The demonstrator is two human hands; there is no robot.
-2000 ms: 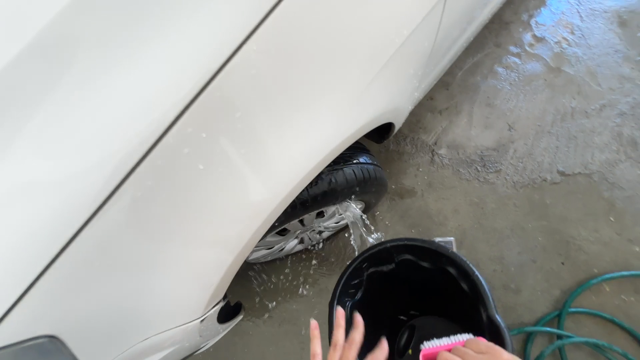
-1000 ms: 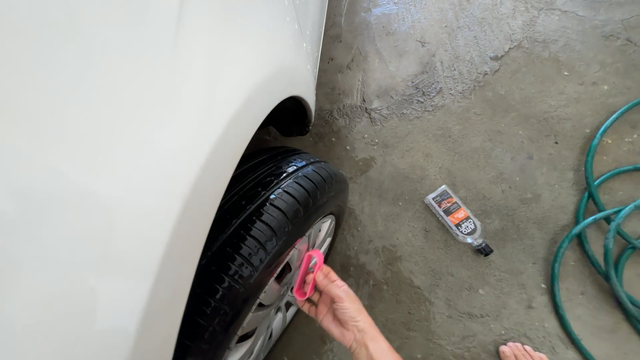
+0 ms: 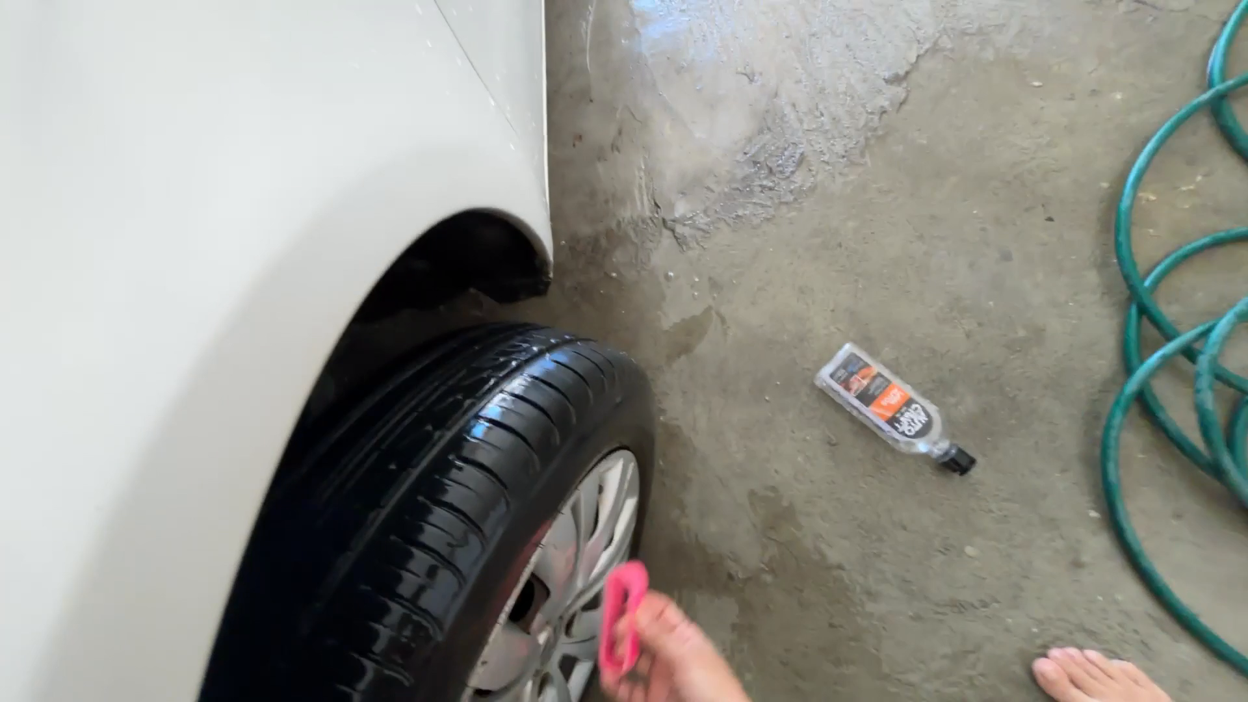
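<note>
My right hand (image 3: 673,653) grips the loop handle of a pink scrub brush (image 3: 622,619) at the bottom centre, in front of the silver multi-spoke wheel (image 3: 585,546) of a white car. The bristles are hidden from this angle, so whether they touch the wheel cannot be told. The black tyre (image 3: 458,468) is wet and shiny, turned outward from the wheel arch (image 3: 458,258). My left hand is out of view.
A clear plastic bottle (image 3: 882,400) with a black cap and printed label lies on the concrete floor (image 3: 936,253). Coils of green hose (image 3: 1131,390) lie at the right, and a bare foot (image 3: 1097,675) shows at the lower right. The white car body (image 3: 195,244) fills the left side.
The view has shifted strongly since two seconds ago, when a black bucket and splashing water were visible with both hands. The bucket and my left hand have left the view; the brush is now at the wheel.
</note>
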